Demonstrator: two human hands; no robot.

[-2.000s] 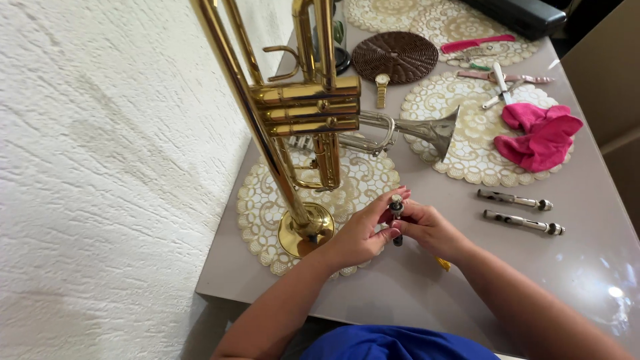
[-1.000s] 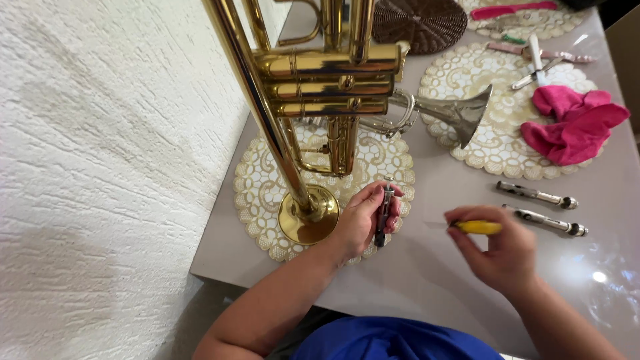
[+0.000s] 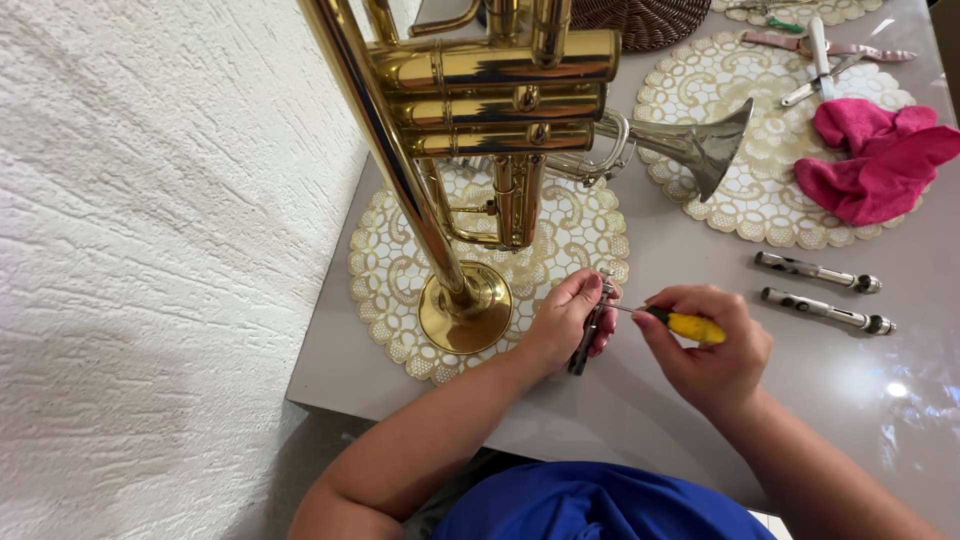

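Note:
My left hand is closed around a metal trumpet piston valve, which it holds upright at a slant over the table's near part. In my right hand is a screwdriver with a yellow and black handle; its thin shaft points left and its tip meets the upper part of the valve. Two more piston valves lie side by side to the right. A brass trumpet stands on its bell at the left, its three valve casings facing right.
Behind lies a silver-coloured trumpet, partly hidden. A pink cloth, a white-handled knife and a pink-strapped watch rest on or by a lace-patterned placemat. A brown woven mat is farther back; a textured white wall borders the left.
Two seconds ago both my hands were at the valve. My right hand then held the yellow screwdriver away from it, and now the tip is at the valve.

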